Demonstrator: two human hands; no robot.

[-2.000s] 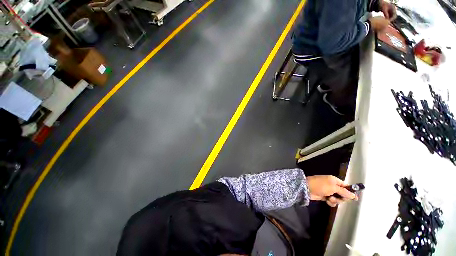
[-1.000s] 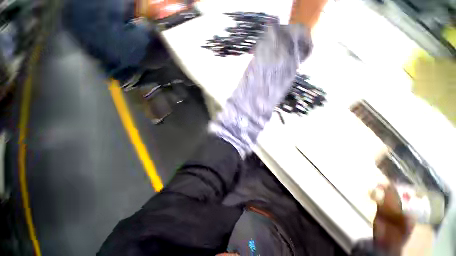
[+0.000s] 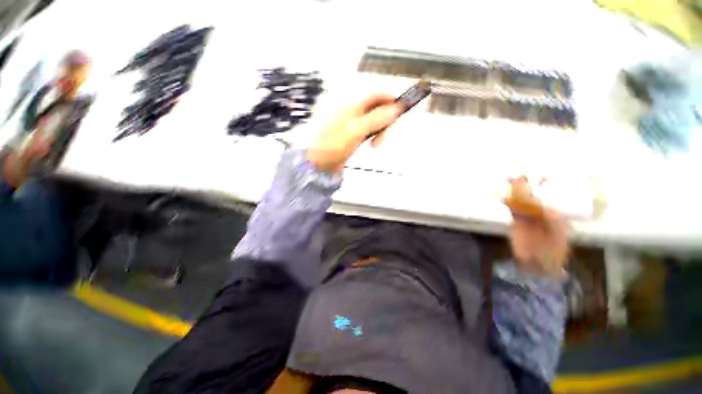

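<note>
My left hand [image 3: 350, 131] is over the table, its fingers shut on a black strap tab [image 3: 414, 96]. The tab points up and right, its tip at the left end of the nearer row. Two rows of black tabs lie side by side, the farther row [image 3: 431, 66] and the nearer row [image 3: 531, 110]. My right hand [image 3: 539, 235] is at the table's front edge, blurred, around a pale glue bottle [image 3: 573, 196] that almost vanishes in the glare. A heap of loose tabs [image 3: 281, 101] lies left of my left hand.
A longer black heap [image 3: 165, 81] lies farther left on the white table [image 3: 439, 209]. Another person's blurred hands [image 3: 31, 150] are at the far left edge. Bluish shiny items [image 3: 666, 108] lie at the right, and a yellow sheet [image 3: 662, 15] is at the top right.
The view has swung from the floor and aisle to the table. My left hand has come from the left side to the rows, with a tab in it. Both hands now show.
</note>
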